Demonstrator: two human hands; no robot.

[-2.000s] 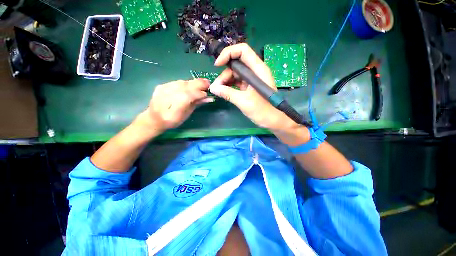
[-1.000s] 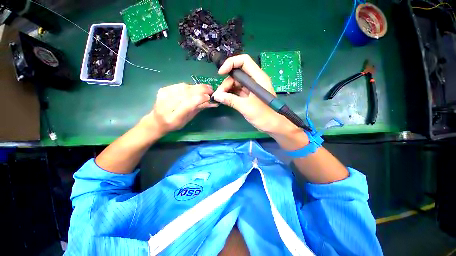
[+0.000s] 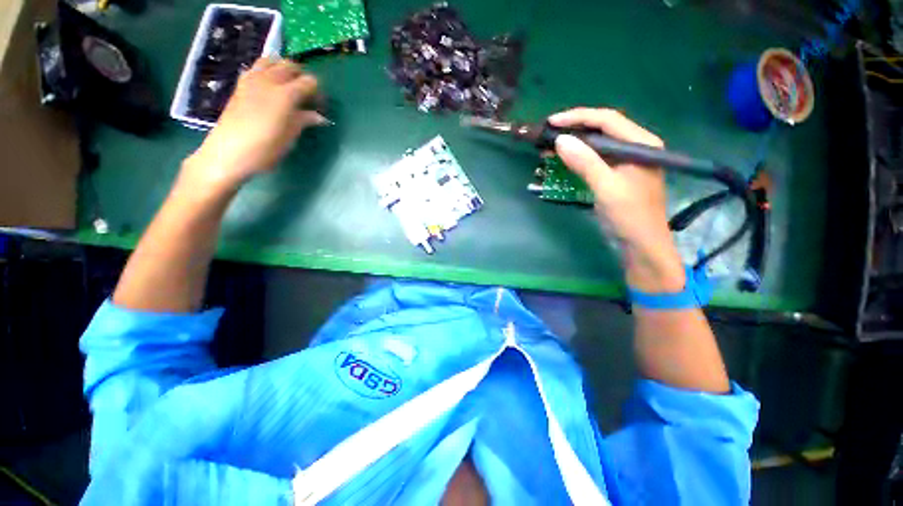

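A circuit board [image 3: 431, 193] lies on the green mat with its whitish, part-crowded side up and metal connectors towards me. No hand touches it. My right hand [image 3: 619, 173] grips the soldering iron [image 3: 644, 153], its metal tip pointing left, just below the heap of small black components [image 3: 451, 64]. My left hand [image 3: 252, 124] is blurred, over the lower right edge of the white parts tray [image 3: 188, 94]. A small pale, shiny tip shows at its fingertips; whether it holds solder wire cannot be told.
Green boards lie beside the tray [image 3: 325, 25] and partly under my right hand [image 3: 566, 183]. Cutters [image 3: 757, 237] and a blue spool [image 3: 752, 104] are at right. A black fan [image 3: 94, 74] stands left, and a black bin [image 3: 886, 198] is at the right edge.
My hands have parted from the board, which now lies whitish side up on the mat. My left hand moved up and left to the tray; my right hand moved right with the iron.
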